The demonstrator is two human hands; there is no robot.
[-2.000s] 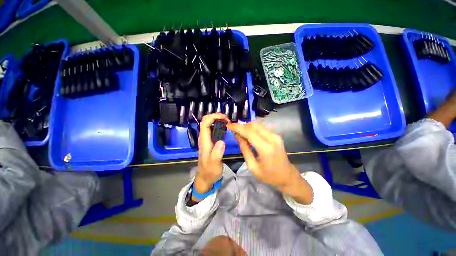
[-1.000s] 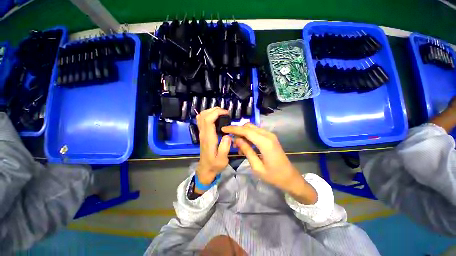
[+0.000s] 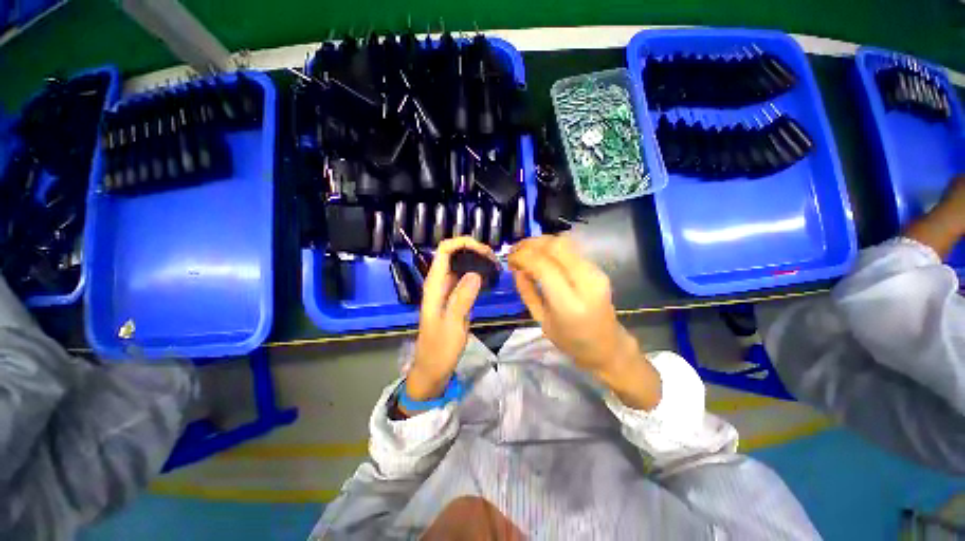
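My left hand holds a black housing between thumb and fingers, above the front edge of the main blue tray. My right hand is just right of it, its thumb and fingertips pinched together at a small pale, shiny bit by the housing's right end. The bit is too small to name. The main parts tray is crowded with black units, many with thin metal pins pointing up. The clear parts box right of it holds green and silver pieces.
Blue side trays stand left and right, with black units in rows. More trays lie at the far left and far right. Loose black pieces lie beside the main tray. Neighbours' grey sleeves show at both sides. A green belt runs behind.
The housing has turned in my left hand, with its rounded dark side showing. My right fingertips have moved from the housing's front to its right end. The view has shifted slightly.
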